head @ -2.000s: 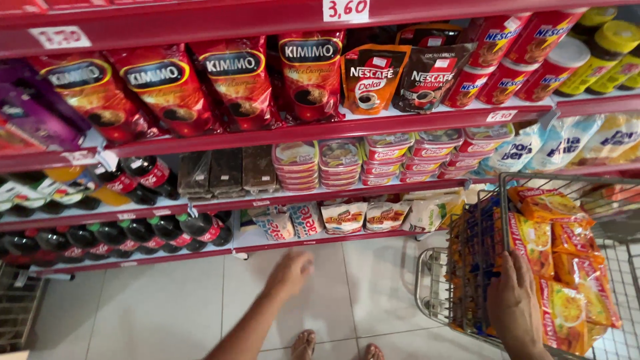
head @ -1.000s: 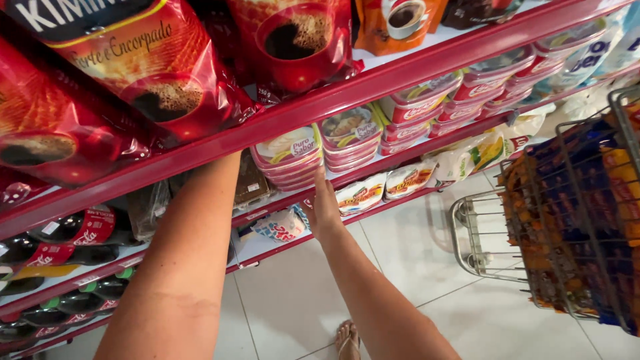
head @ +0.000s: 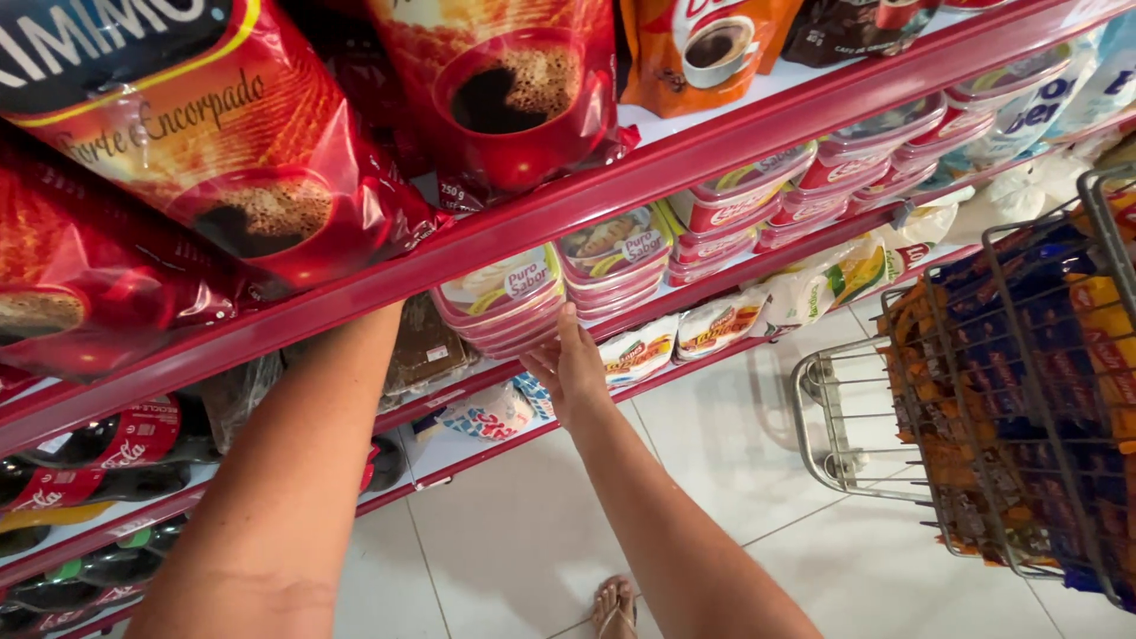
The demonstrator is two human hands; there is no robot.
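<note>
Stacked plastic margarine tubs (head: pixel 501 297) stand on the middle shelf. My right hand (head: pixel 568 364) touches the front corner of the nearest stack, its fingers apart at the tubs' lower edge. My left forearm reaches under the upper shelf, and the left hand is hidden behind the shelf edge, near the back of the same stack. A second stack of tubs (head: pixel 617 257) stands directly to the right. Dark wrapped packs (head: pixel 430 342) lie left of the tubs, beside my left forearm.
Red coffee bags (head: pixel 266 177) stand above the red shelf edge (head: pixel 497 231). Cola bottles (head: pixel 115 461) lie at lower left. Tapioca packs (head: pixel 639 351) sit on the lowest shelf. A wire shopping cart (head: pixel 1003 399) with packaged goods stands at right on the tiled floor.
Two seconds ago both hands were away from the tubs, one by the cart. Both arms have since reached to the shelf. The view has moved much closer to it.
</note>
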